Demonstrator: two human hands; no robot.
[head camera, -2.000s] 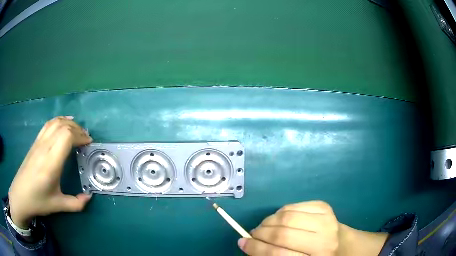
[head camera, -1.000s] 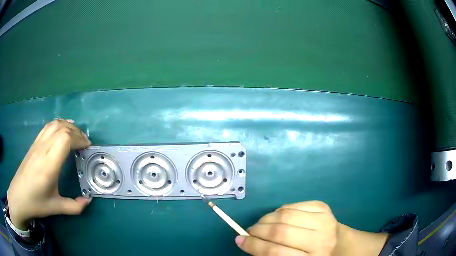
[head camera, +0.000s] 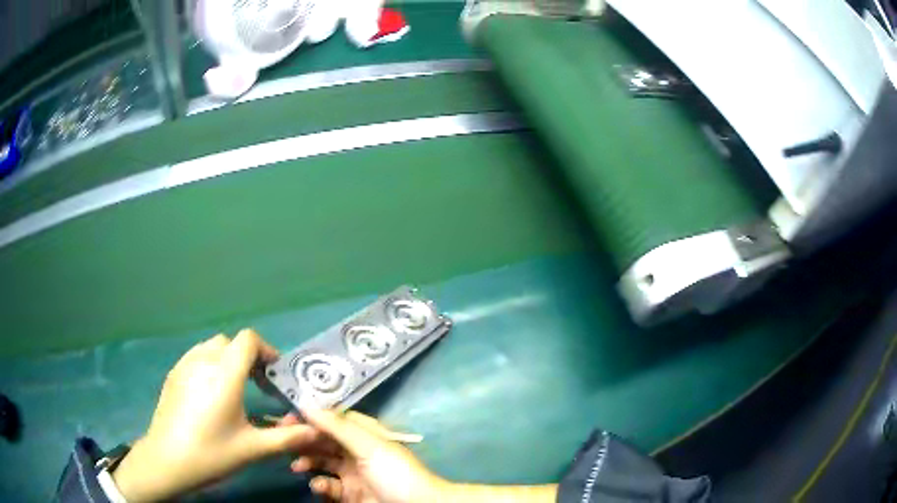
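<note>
The grey three-ring plate (head camera: 360, 349) is tilted, its far right end pointing up and to the right over the blue-green mat. My left hand (head camera: 207, 418) grips its near left end between fingers and thumb. My right hand (head camera: 369, 457) is at the same end, its fingers at the plate's lower edge, partly overlapping it. The pale handle of the brush (head camera: 405, 436) sticks out from my right hand; its tip is hidden.
The green conveyor belt (head camera: 325, 216) with pale rails runs behind the mat (head camera: 511, 383). A side conveyor (head camera: 600, 128) with a silver end bracket stands at right beside a white machine housing (head camera: 767, 88). A white fan (head camera: 258, 22) and plush toy are behind.
The view has swung up, showing the side conveyor and the fan. The plate has gone from lying flat and level to tilted in hand. My right hand has moved left to the plate's near end.
</note>
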